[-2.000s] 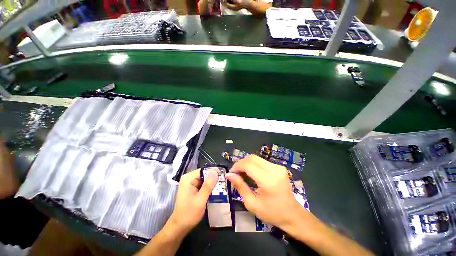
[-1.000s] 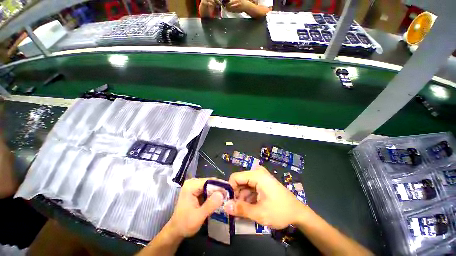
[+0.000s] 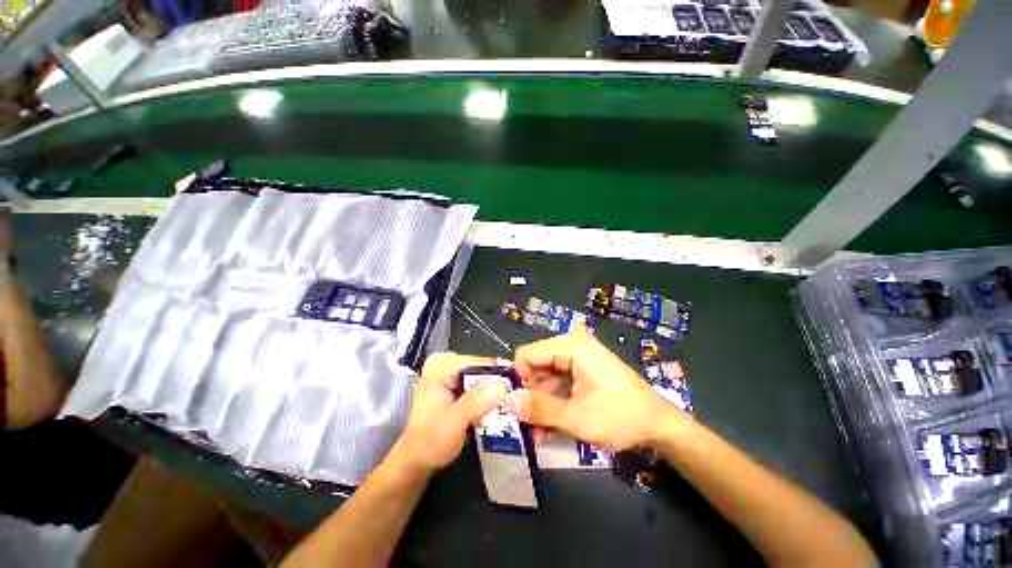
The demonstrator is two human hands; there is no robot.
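Observation:
A part-assembled phone point(image 3: 505, 449), a dark housing with a blue-and-white board and a pale rectangle at its near end, is in my hands at the bench's lower middle. My left hand point(image 3: 444, 413) grips its left side, thumb on the board's upper part. My right hand point(image 3: 583, 388) is at its upper right edge, fingertips pressed on the board and rim. The fingers partly hide the upper end. Mainboards point(image 3: 638, 311) lie just beyond and to the right of my hands. Tweezers point(image 3: 481, 323) lie beside the left tray.
A white foam sheet point(image 3: 239, 333) covers the left tray, with one dark housing point(image 3: 353, 305) on it. Clear board trays point(image 3: 827, 333) stand at right. A green conveyor point(image 3: 599, 155) runs beyond, under a white frame post point(image 3: 877, 166). A person's arm point(image 3: 28, 355) is at far left.
The view has tilted down, so the scene sits higher. Both hands stay on the phone, which now slants slightly to the right at its near end. The board on the belt has moved left.

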